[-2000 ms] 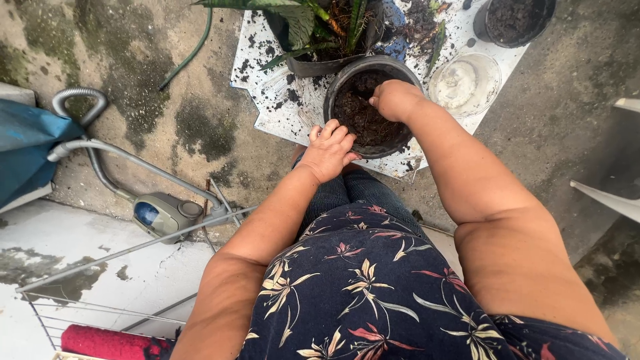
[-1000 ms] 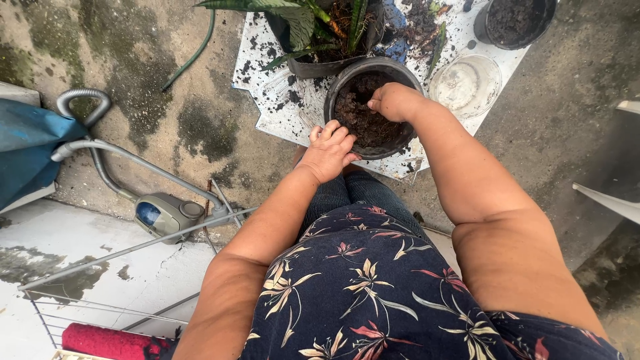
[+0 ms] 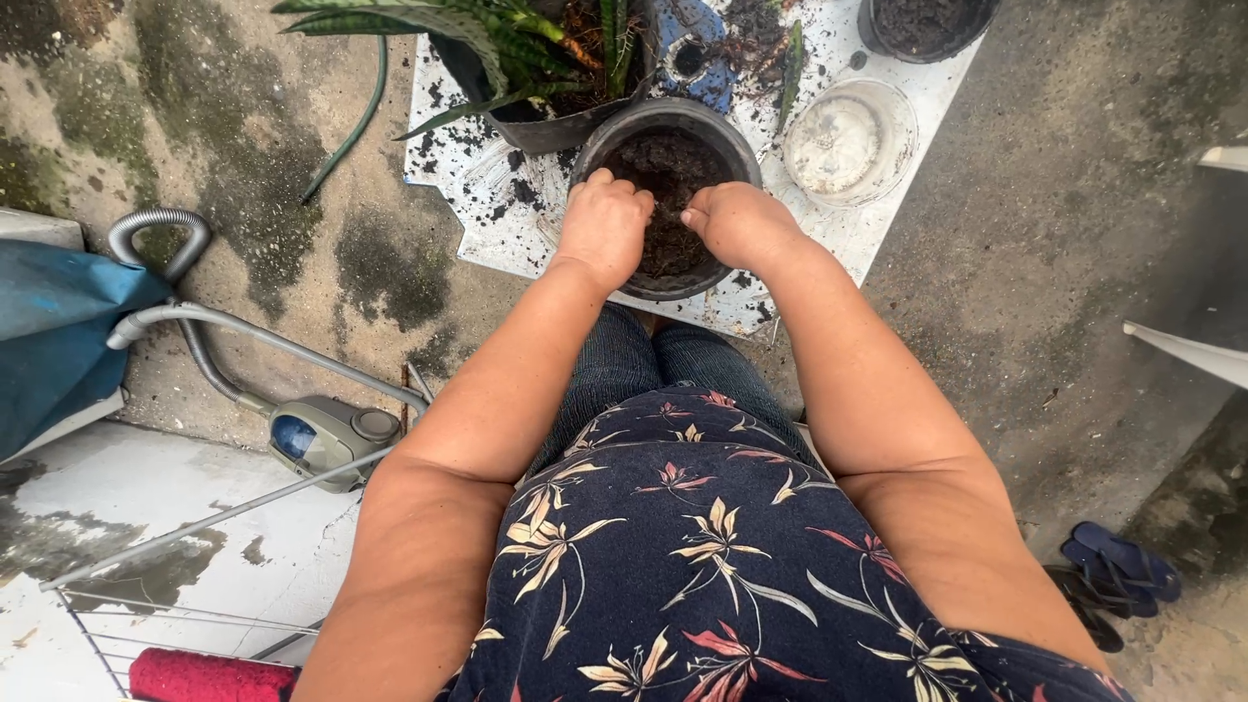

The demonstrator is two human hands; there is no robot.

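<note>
A round dark plastic pot (image 3: 669, 285) with dark soil (image 3: 673, 156) in it stands on a soil-strewn white board (image 3: 502, 244). My left hand (image 3: 606, 219) is over the pot's left side, its fingers curled inward above the soil. Opposite it, my right hand (image 3: 738, 222) reaches over the right rim with thumb and fingers pinched together at the soil. Whether either hand has soil or anything small between its fingers cannot be seen. Touching or close behind the pot is a larger dark pot (image 3: 565, 132) with a snake plant (image 3: 507, 49).
A clear plastic container (image 3: 850, 143) lies right of the pot; another pot of soil (image 3: 924, 27) is beyond it. A blue object (image 3: 694, 58) and a cut leaf (image 3: 791, 73) lie behind. On the left are a green hose (image 3: 356, 127), a vacuum cleaner (image 3: 331, 439) and a metal rack (image 3: 214, 522).
My left hand has moved from the pot's near-left rim up and inward over the soil. My right hand has drawn back a little toward the right rim.
</note>
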